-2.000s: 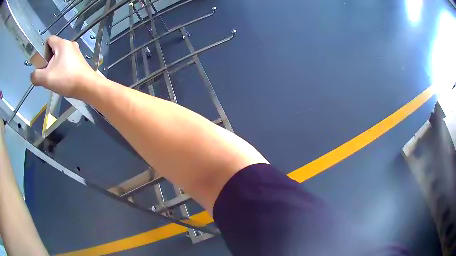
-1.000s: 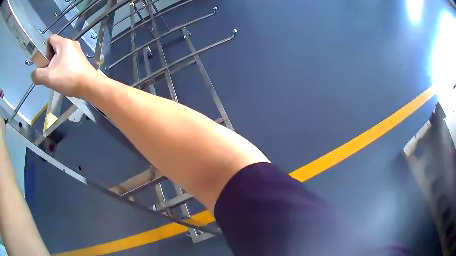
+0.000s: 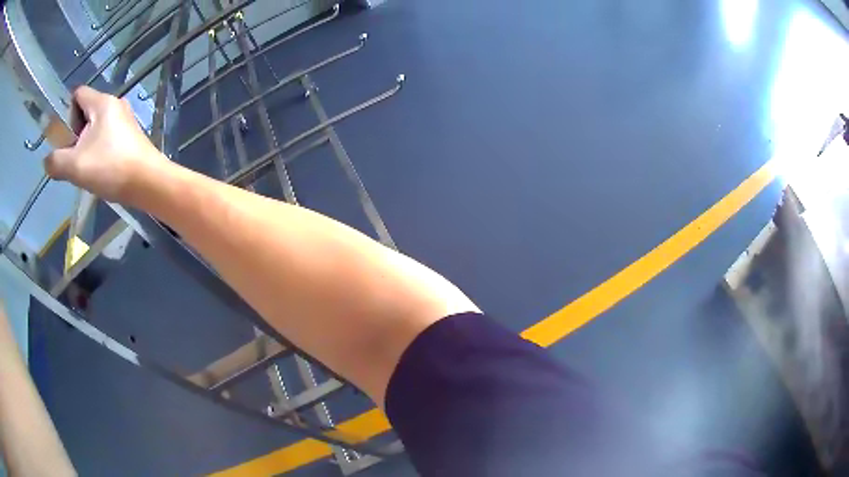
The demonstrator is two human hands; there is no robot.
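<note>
A tall silver-grey metal rack (image 3: 350, 189) fills the upper left of the view. Its thin prongs (image 3: 372, 98) stick out in rows, with small ball tips. My right hand (image 3: 101, 144) is closed around the thick flat upright (image 3: 39, 73) of the rack near the left edge. My right arm, in a dark sleeve, stretches across the middle and hides part of the rack. The ladder-like base frame (image 3: 237, 361) shows below my forearm. At the lower left edge only my left forearm shows; my left hand is outside the picture.
The glossy blue-grey floor (image 3: 540, 140) lies beyond the rack. A yellow floor line (image 3: 652, 256) curves across it and passes under the rack's base. A worn, pale-edged object (image 3: 787, 289) stands at the right edge, too blurred to name. Bright glare shows at the upper right.
The rack, floor line and right-edge object all sit further left in the view. My left forearm has slid lower and further out at the left edge. My right hand keeps its hold on the upright.
</note>
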